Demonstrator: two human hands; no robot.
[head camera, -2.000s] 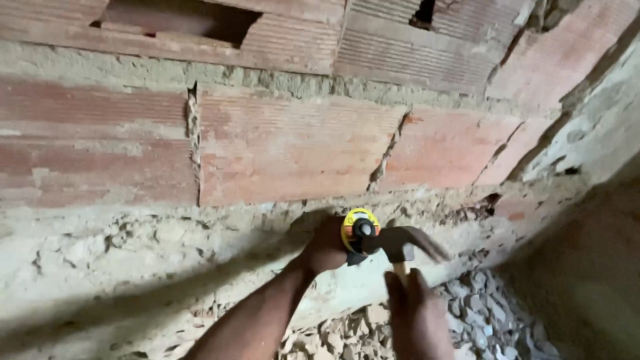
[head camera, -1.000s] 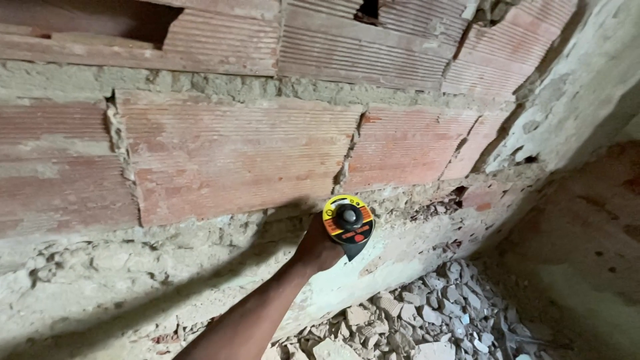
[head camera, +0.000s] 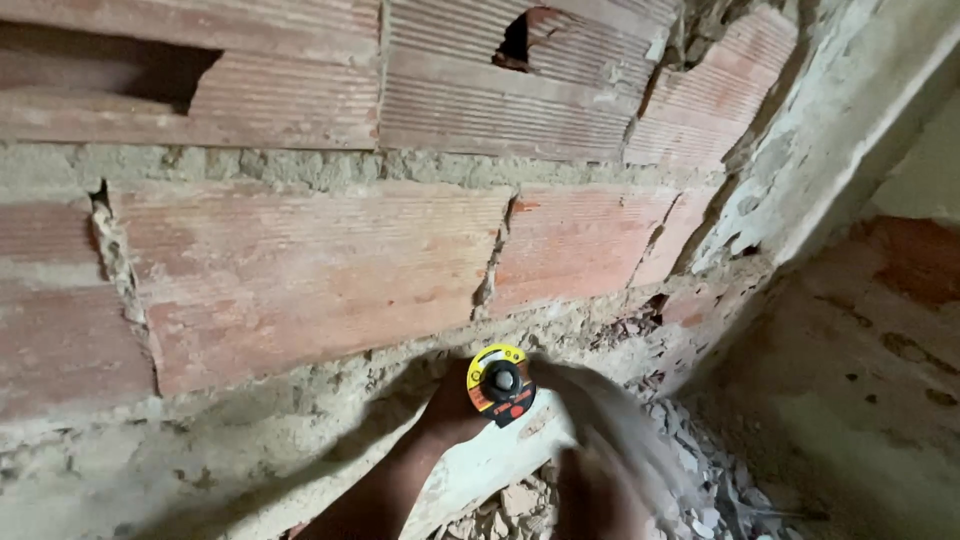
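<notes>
My left hand (head camera: 456, 405) grips a cold chisel with a round hand guard (head camera: 502, 384) against the plaster ledge below the hollow clay bricks. The guard is yellow, orange and black, and the chisel's steel striking end points at the camera; its tip is hidden. At the lower right, my right hand (head camera: 596, 495) is blurred by motion, closed around the handle of a hammer (head camera: 585, 409). The hammer is a dark smear just right of the guard; whether it touches the chisel cannot be told.
Ribbed clay bricks (head camera: 315, 262) with cracked mortar joints fill the wall above, with broken holes in the upper row (head camera: 517, 41). Loose rubble (head camera: 517, 502) lies along the wall's foot. A stained side wall (head camera: 840, 360) meets it at the right.
My right hand and the hammer, seen two seconds ago and out of view one second ago, are back beside the chisel. My left hand still holds the chisel.
</notes>
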